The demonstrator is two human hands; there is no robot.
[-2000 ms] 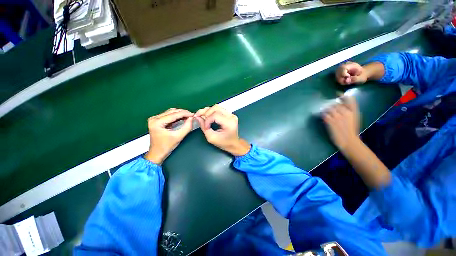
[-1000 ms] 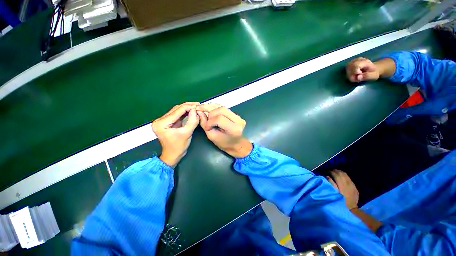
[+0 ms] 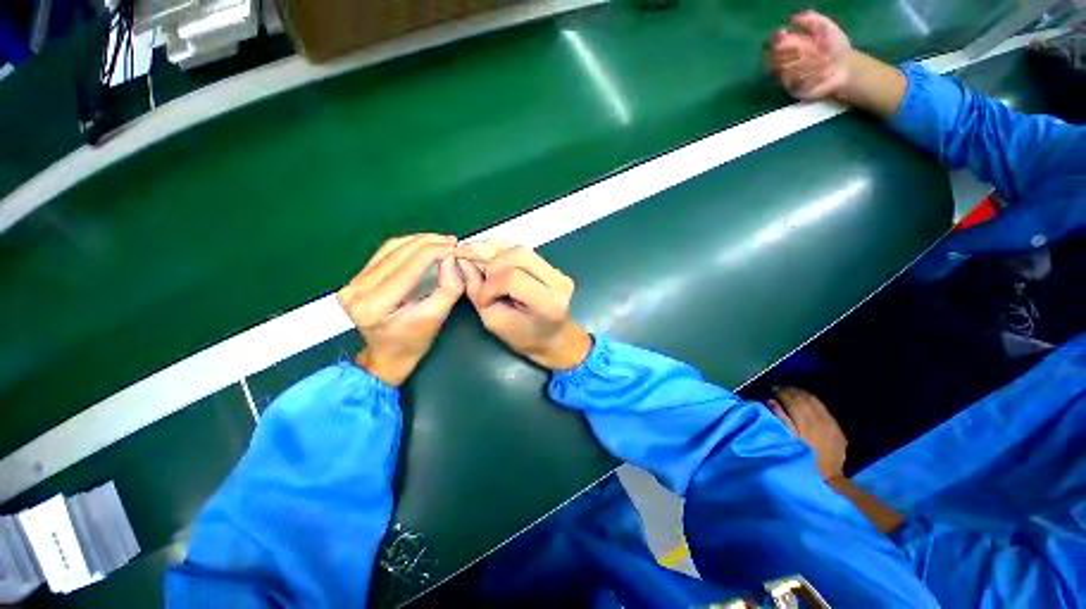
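My left hand (image 3: 403,300) and my right hand (image 3: 519,297) meet over the white strip in the middle of the head view. Thumb and forefinger of each hand are pinched, and the fingertips touch. Any part between them is too small to make out. A loose pile of thin shiny pins or clips (image 3: 406,556) lies on the dark green worktop (image 3: 500,440), beside my left sleeve near the edge.
White cards (image 3: 66,541) stand in rows at the lower left. The green belt (image 3: 357,155) runs beyond the white strip (image 3: 667,175). A brown carton (image 3: 405,22) and white trays (image 3: 208,26) stand on the far ledge. Another person's hand (image 3: 812,57) reaches over the belt; their other hand (image 3: 810,431) rests low.
My hands stay pinched together, with fingers slightly shifted. The neighbour's farther hand has moved from the worktop out over the belt and opened; their nearer hand has dropped from the worktop.
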